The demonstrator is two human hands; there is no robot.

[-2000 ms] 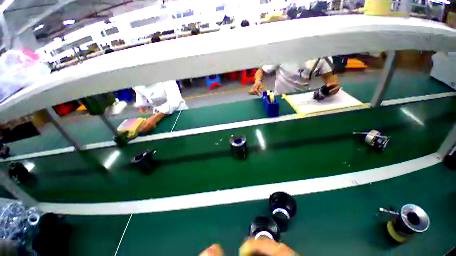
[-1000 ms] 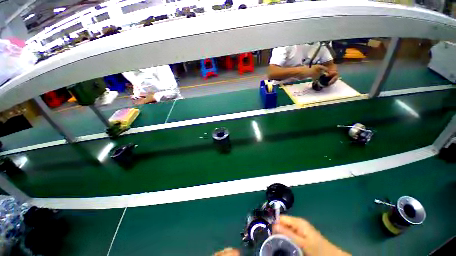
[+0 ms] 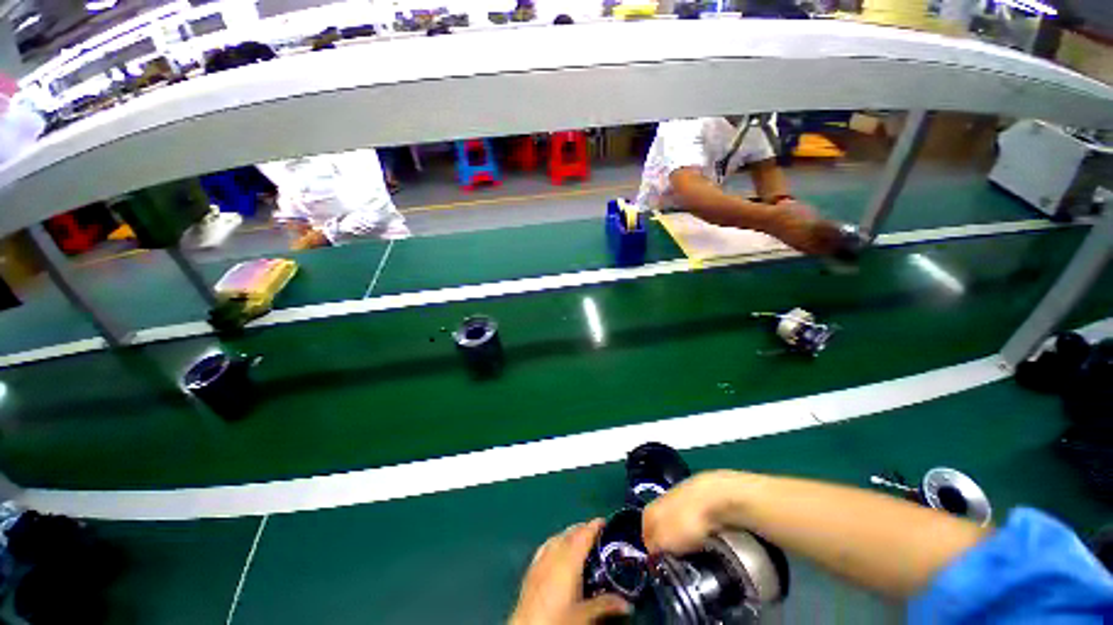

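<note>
My left hand (image 3: 559,579) is at the bottom centre, its fingers around the left side of a black housing (image 3: 619,556). My right hand (image 3: 684,514) reaches in from the right, its fingertips down at the housing's opening. A partly assembled unit, black and shiny silver (image 3: 720,584), lies just below my right hand; whether that hand grips it is hidden. A second black housing (image 3: 657,469) stands just behind the first. A flanged metal unit (image 3: 956,496) is on the bench at the right, partly covered by my right forearm.
A dark green conveyor (image 3: 403,427) behind a white rail (image 3: 513,471) carries black housings (image 3: 477,343) and a metal unit (image 3: 803,331). Black parts are piled at bench right (image 3: 1074,379) and left (image 3: 55,556). A white shelf (image 3: 549,92) crosses above. Two people are opposite, near a blue holder (image 3: 626,234).
My right hand has come over the housing, with its forearm now across the bench. My left hand has come up around the housing. The person opposite has extended an arm over the conveyor edge.
</note>
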